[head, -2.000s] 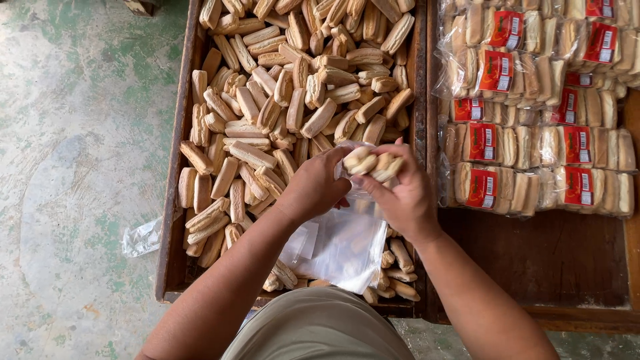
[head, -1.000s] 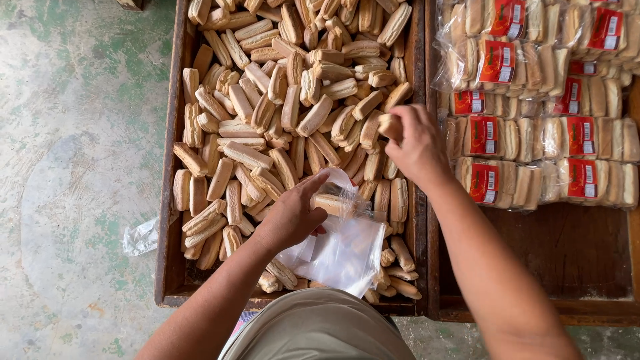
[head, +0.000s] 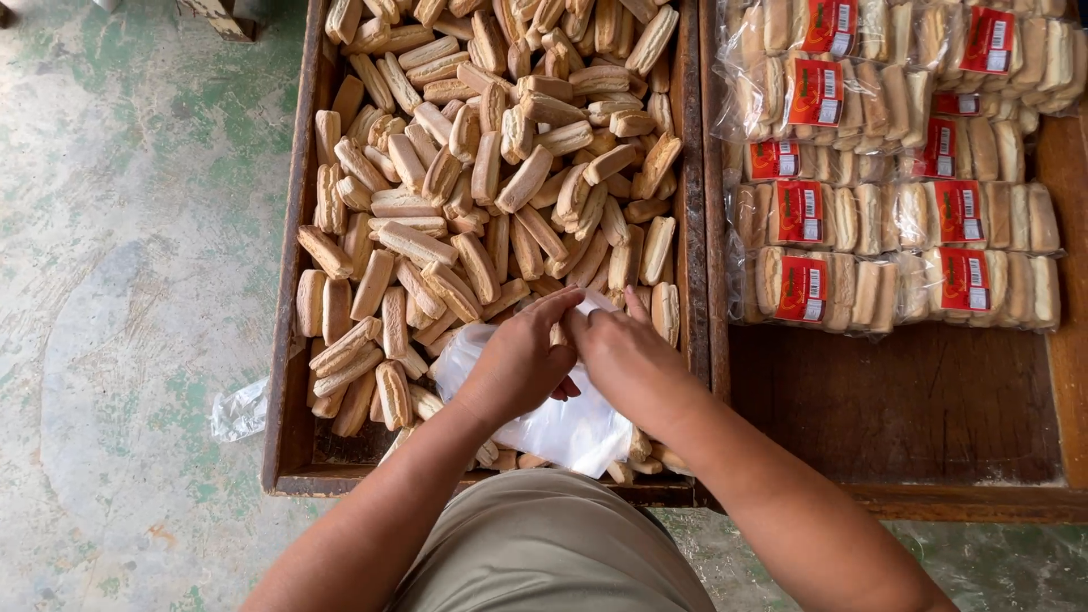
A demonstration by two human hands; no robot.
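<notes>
Loose oblong biscuits [head: 416, 243] fill a wooden tray below my hands. Over its near part, my left hand [head: 529, 357] grips a clear plastic bag [head: 571, 429] at its mouth, with a biscuit partly visible between the fingers. My right hand [head: 625, 353] touches the left one at the bag's mouth, its fingers bent down over it; what they hold is hidden. The bag's lower part lies flat on the biscuits, toward my body.
A second wooden tray [head: 901, 399] on the right holds stacked clear packs of biscuits [head: 999, 285] with red labels. The tray's wooden rim [head: 716, 255] stands between. A crumpled plastic piece [head: 240, 411] lies on the floor at left.
One second ago my right hand was at the tray's right side with a biscuit; it has come back left to the bag's mouth beside my left hand.
</notes>
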